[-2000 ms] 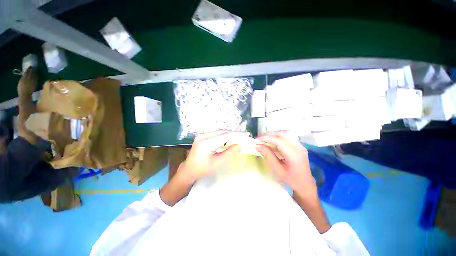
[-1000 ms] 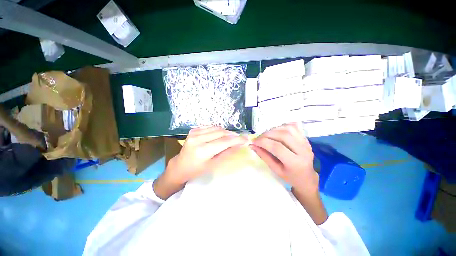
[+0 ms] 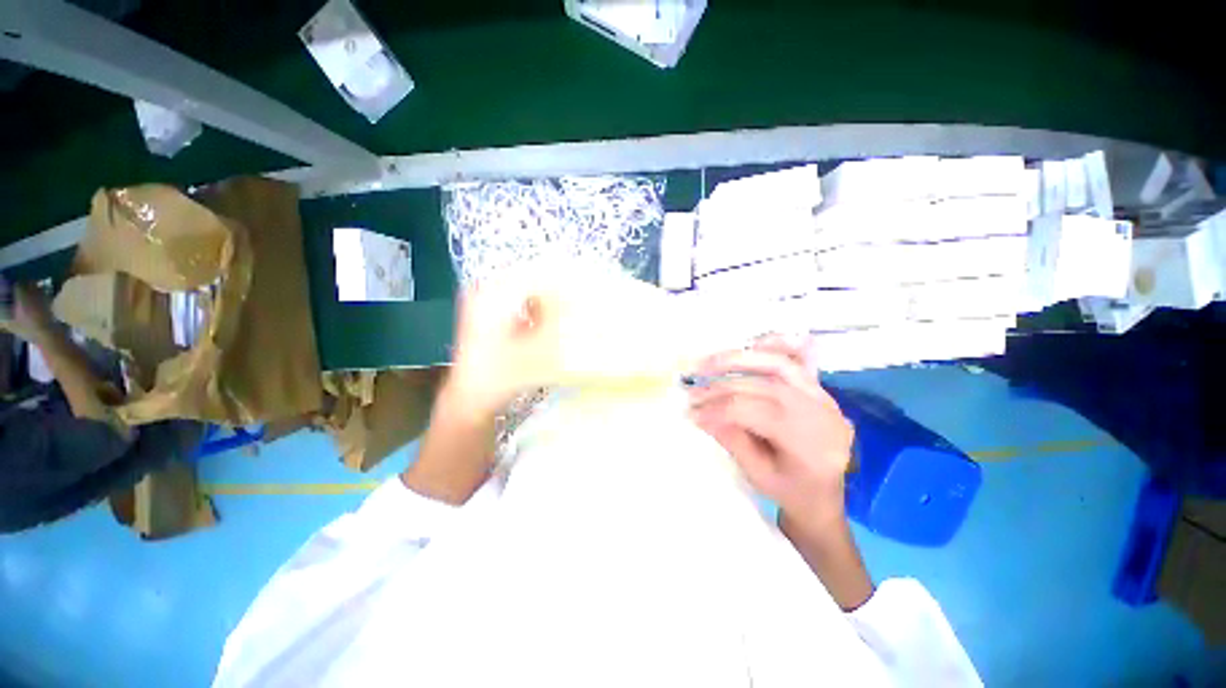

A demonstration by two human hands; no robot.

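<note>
A thin pale-yellow label sheet (image 3: 605, 336), washed out to white, is raised in front of my chest. My left hand (image 3: 487, 352) holds its left side, with a thumb or fingertip showing over it; the rest of the fingers are lost in glare. My right hand (image 3: 777, 419) has its fingertips pinched together at the sheet's right edge, with a tiny dark spot there. Whether a sticker is between them is too small to tell. Behind the sheet, a clear polybag of tangled white pieces (image 3: 551, 222) lies on the bench, its lower part covered.
Rows of white boxes (image 3: 921, 255) stand right of the bag; one white box (image 3: 374, 265) stands left. White packs (image 3: 356, 61) sit on the green belt beyond the metal rail (image 3: 538, 160). An open brown carton (image 3: 262, 303) and a person's arm (image 3: 67, 363) are left. A blue stool (image 3: 917, 481) is right.
The label sheet has come up into view, covering the polybag's lower part. My left hand has turned and moved slightly left and up; the hands were together before. My right hand has barely moved.
</note>
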